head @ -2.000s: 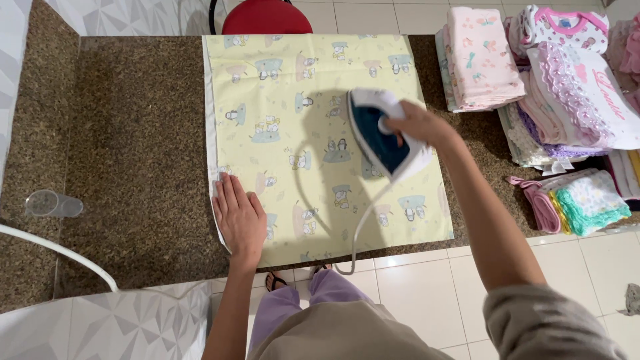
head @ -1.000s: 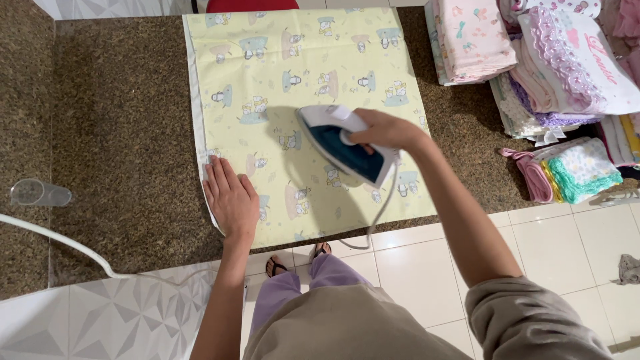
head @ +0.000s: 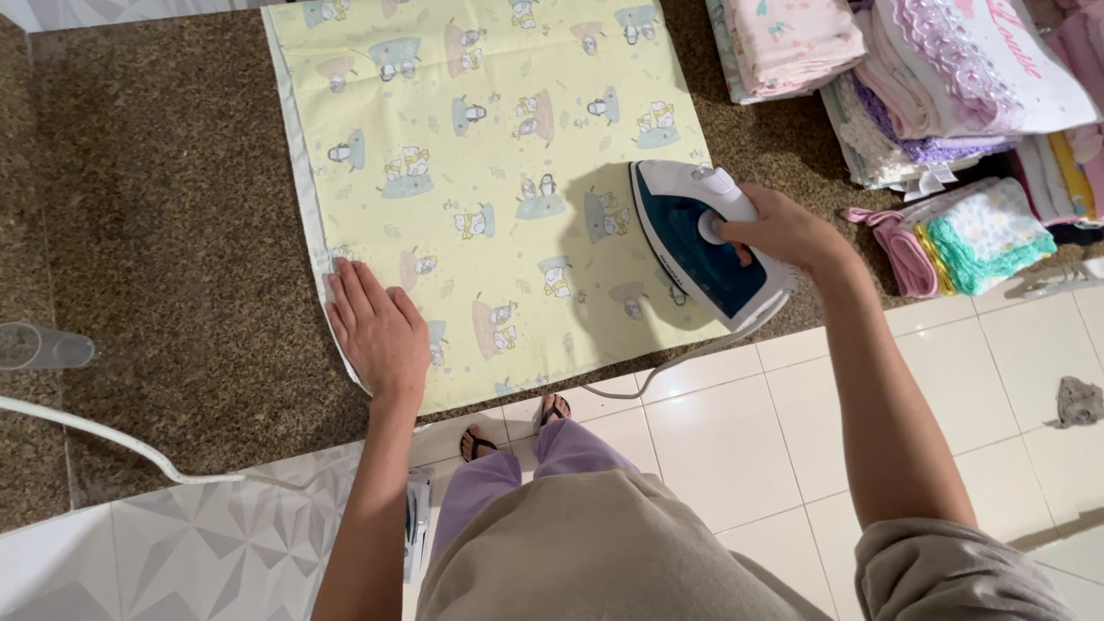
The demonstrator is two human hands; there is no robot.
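A pale yellow cloth (head: 509, 181) printed with penguins and bears lies spread over a speckled brown stone countertop (head: 172, 216), a white layer showing along its left edge. My left hand (head: 377, 332) rests flat on the cloth's lower left edge, holding nothing, fingers pointing up. My right hand (head: 780, 231) grips the handle of a white and teal clothes iron (head: 703, 250) at the cloth's right side. The iron's nose points to the upper left, and its shadow falls on the cloth. Whether its soleplate touches the cloth is hard to tell. A grey cord hangs from its heel past the counter's front edge.
Folded pink cloths (head: 793, 43) and a stack of baby linens with purple ruffles (head: 957, 78) stand at the right, beside small cloths with green trim (head: 992, 233). A clear plastic cup (head: 43, 347) and a white hose or cable (head: 103, 429) are at the left. A grey rag (head: 1078, 401) lies on the tiled floor.
My right hand has moved the iron across the cloth to its right side. My left hand has stayed on the left edge. The view has shifted.
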